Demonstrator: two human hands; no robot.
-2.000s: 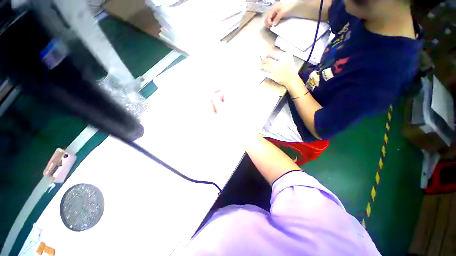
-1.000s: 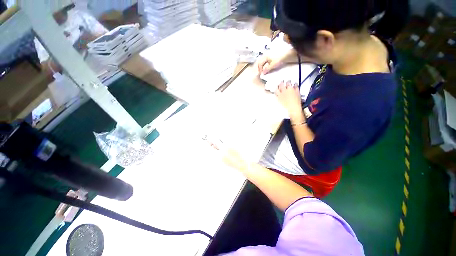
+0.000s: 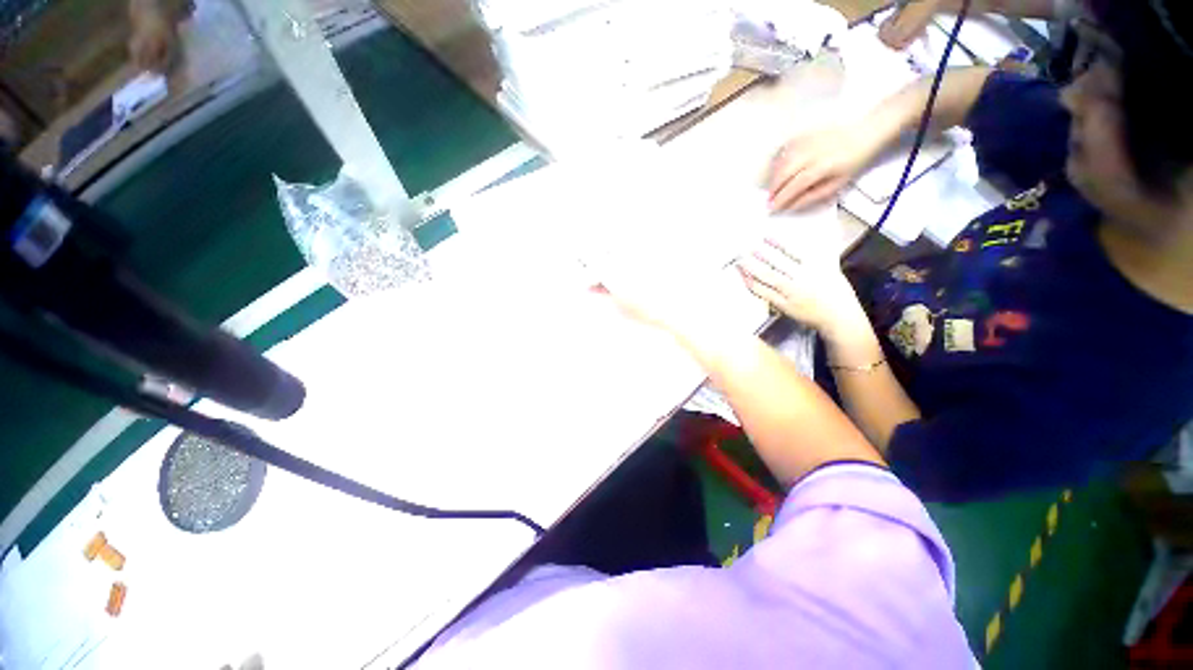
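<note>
My right hand (image 3: 639,309) reaches over the bright white bench top (image 3: 432,419), its sleeve lilac. The hand is washed out by glare, and only reddish fingertips show clearly, so I cannot tell whether it holds anything. White panels cannot be told apart from the bench near it. My left hand is not in view. A large black electric screwdriver (image 3: 170,327) hangs close at the left, tilted, with a silver-white label. Its black cord (image 3: 353,492) runs to the bench's front edge. A round dish of grey screws (image 3: 209,482) stands partly behind the cord.
A coworker (image 3: 1047,314) in a dark shirt sits at the right, both hands at the bench. A clear bag of screws (image 3: 351,242) lies at the back edge by a metal post (image 3: 343,118). Orange pieces (image 3: 105,551) lie at left. Stacked white panels (image 3: 602,66) stand at the back.
The view has shifted. The coworker's hands have come nearer my right hand, and one is lifted off the papers. Orange pieces show again at the lower left. The screwdriver still hangs at left.
</note>
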